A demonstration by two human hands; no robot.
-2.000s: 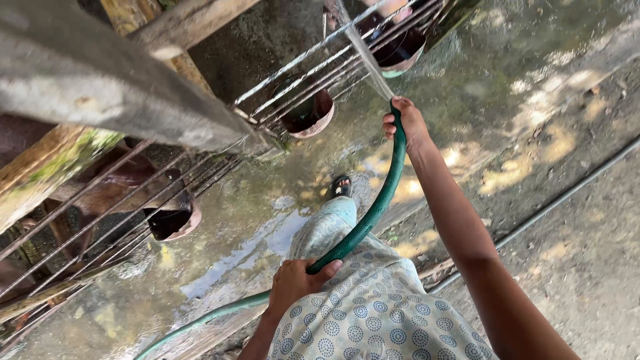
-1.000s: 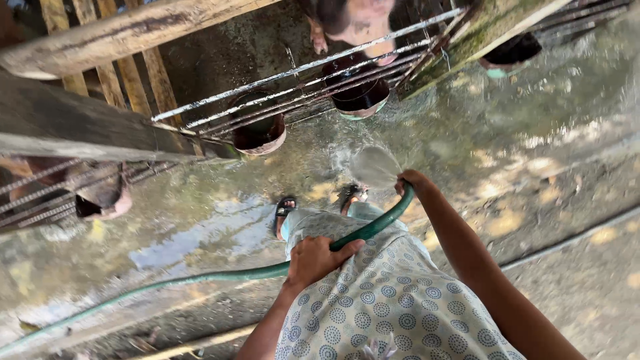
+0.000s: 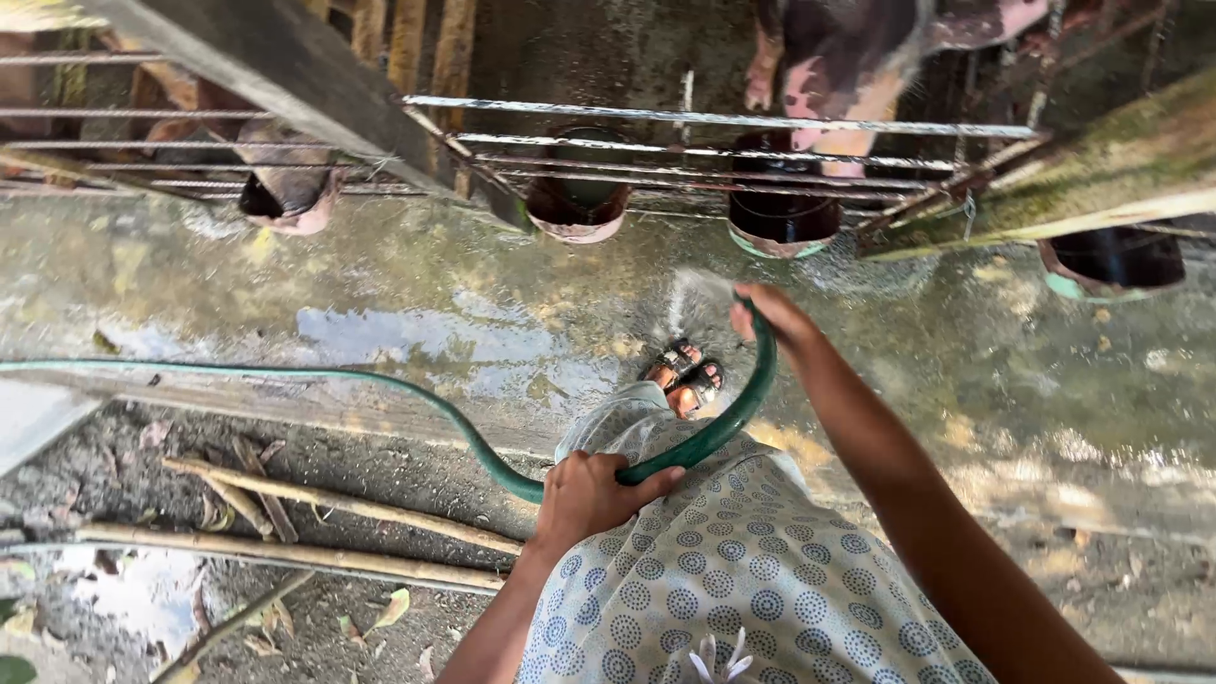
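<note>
A green garden hose (image 3: pixel 708 439) bends in front of my patterned garment and trails off to the left. Its mouth end is in my right hand (image 3: pixel 777 318), and water (image 3: pixel 692 294) sprays from it onto the wet concrete beside my sandaled feet (image 3: pixel 686 375). My left hand (image 3: pixel 594 494) grips the hose farther back, against the garment. Beyond the spray, feeding bowls stand under the metal bars (image 3: pixel 722 116) of a pen, among them a bowl (image 3: pixel 579 228) and one with a green rim (image 3: pixel 784 245). A pig (image 3: pixel 845 85) stands behind the bars, its snout over the green-rimmed bowl.
Wooden beams (image 3: pixel 313 90) and a mossy post (image 3: pixel 1064 166) frame the pen. At left another animal's snout (image 3: pixel 285 166) reaches into a bowl (image 3: pixel 309 218). Another bowl (image 3: pixel 1111 285) sits at the right. Bamboo poles (image 3: pixel 285 556) and leaves lie on the dirt at lower left.
Two seconds ago a straight jet shot toward the pen; now the water fans out near my feet. My feet have come together. The view has shifted.
</note>
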